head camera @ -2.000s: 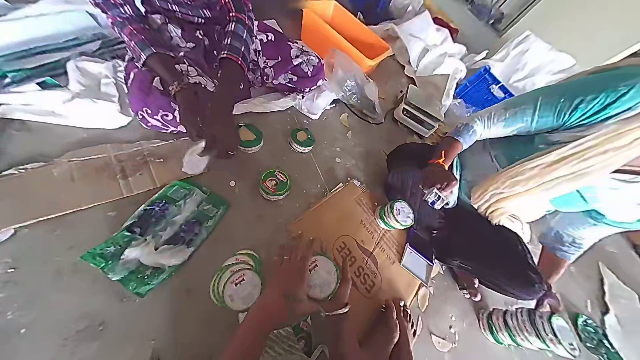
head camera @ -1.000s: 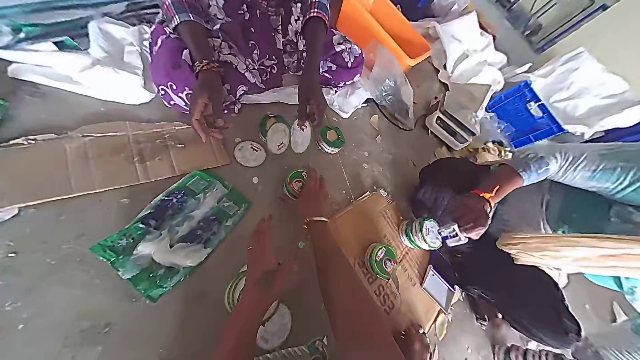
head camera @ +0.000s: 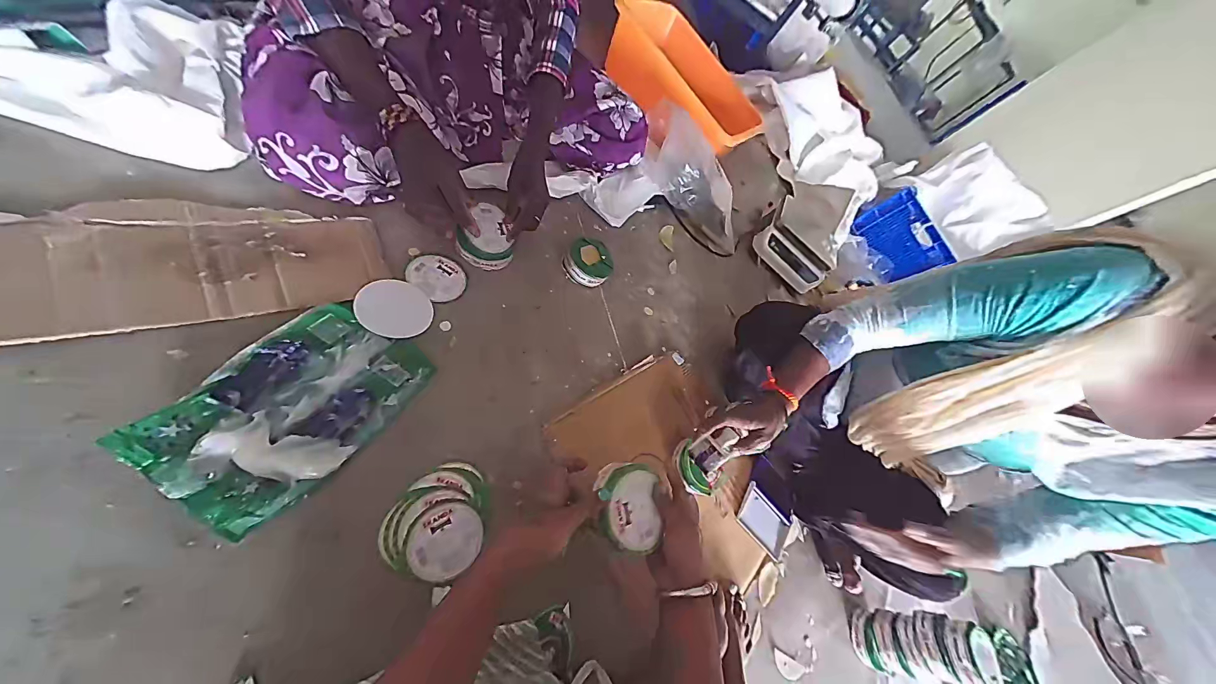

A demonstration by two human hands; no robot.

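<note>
Between my two hands is a round white-faced container with a green rim [head camera: 634, 510], over the edge of a cardboard sheet. My right hand [head camera: 676, 532] grips its right side. My left hand [head camera: 556, 508] is at its left side, blurred, so I cannot tell whether its fingers touch it. Several similar round containers [head camera: 443, 537] lie in overlapping stacks left of my left forearm. Just right of my right hand, a co-worker's hand [head camera: 755, 423] holds a small object against another green-rimmed container [head camera: 698, 467] on the cardboard sheet [head camera: 617, 418].
Across from me, another person's hands [head camera: 475, 204] press a white disc on a green container [head camera: 484, 249]. A green container [head camera: 588, 261], loose discs [head camera: 393, 309], a green plastic bag [head camera: 275, 418] and flat cardboard [head camera: 180, 271] lie on the floor. A row of containers [head camera: 926, 646] is lower right.
My hands have drawn back from the floor's middle, where my right hand reached a green container, and now have a container between them. The person opposite has brought both hands onto one container.
</note>
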